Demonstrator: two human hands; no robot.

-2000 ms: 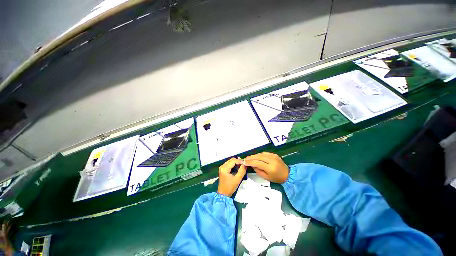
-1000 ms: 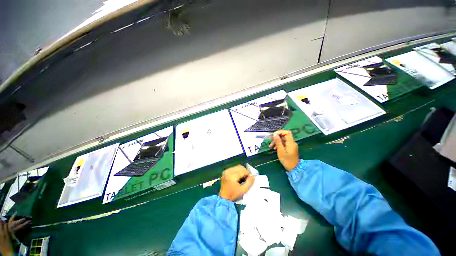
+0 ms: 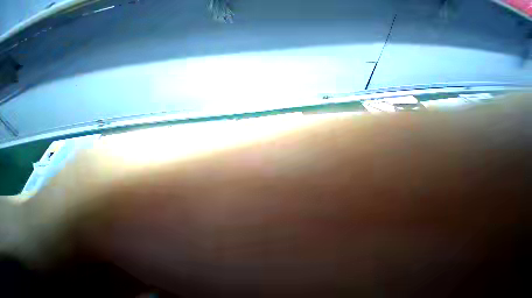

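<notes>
A large, blurred, skin-coloured shape, apparently a hand held very close to the lens, fills the lower part of the view from edge to edge. I cannot tell whether it is my left hand or my right hand, nor what its fingers do. Above it, a white-faced box base shows at the left. Part of a printed box lid shows at the right. White surfaces between them are overexposed and cannot be told apart. The label slips are hidden.
The pale panel runs across behind the dark green conveyor belt, which shows at the left. Part of a plant is at the top. A red patch is in the top right corner.
Before, both hands were over the bench and the right one reached to a lid. Now a blurred shape covers most of the boxes and all the slips. The picture is brighter.
</notes>
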